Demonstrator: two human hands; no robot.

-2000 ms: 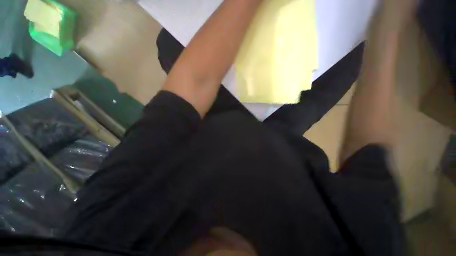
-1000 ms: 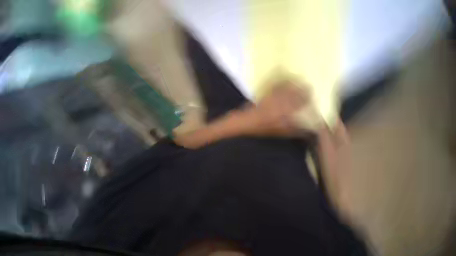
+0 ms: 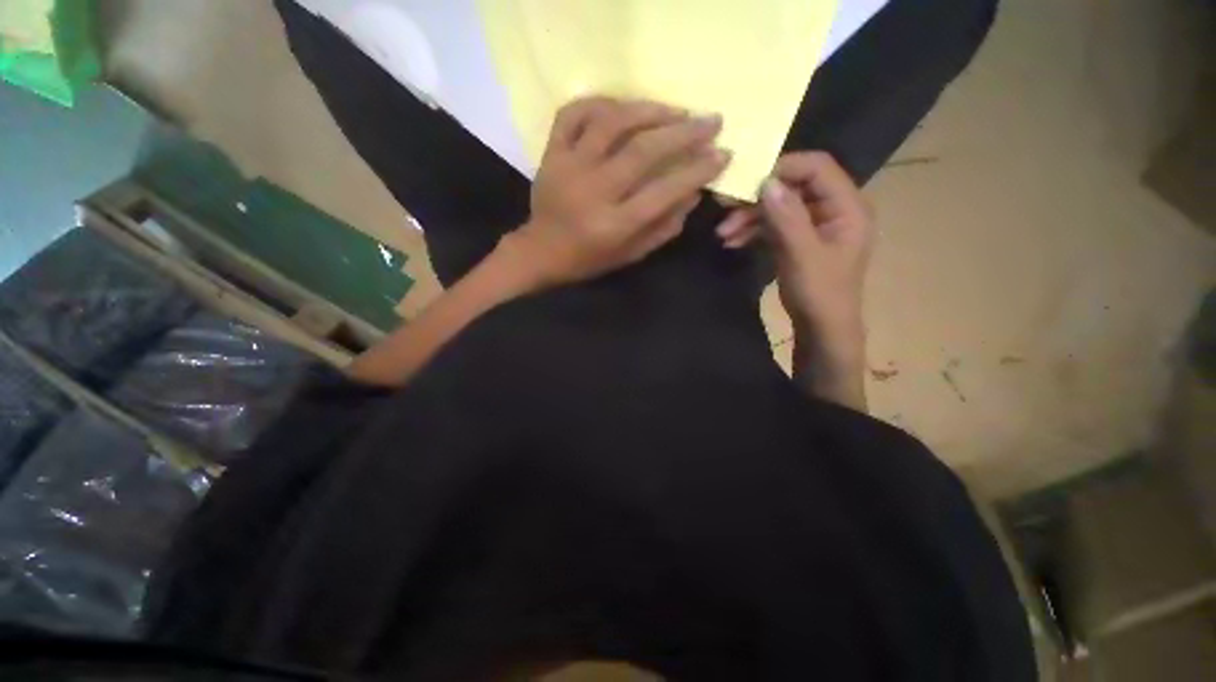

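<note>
A pale yellow sheet (image 3: 667,60) lies over a white carton (image 3: 514,120) between the wearer's legs, its near end pointing at the wearer. My left hand (image 3: 620,187) lies on the sheet's near left edge, fingers together and bent over it. My right hand (image 3: 814,220) pinches the sheet's near right corner between thumb and finger. No small label can be made out at the fingertips. The far end of the sheet and carton is cut off by the top edge.
A green basket (image 3: 54,67) with yellow pieces is at the top left. Wrapped goods (image 3: 174,440) under shiny film sit by a wooden pallet (image 3: 227,273) on the left. Brown cardboard (image 3: 1000,293) covers the floor at right. Brown cartons (image 3: 1147,533) stand at the lower right.
Both hands have come back towards the body and now meet at the sheet's near end. My right hand has taken the corner. The view has shifted and is sharper.
</note>
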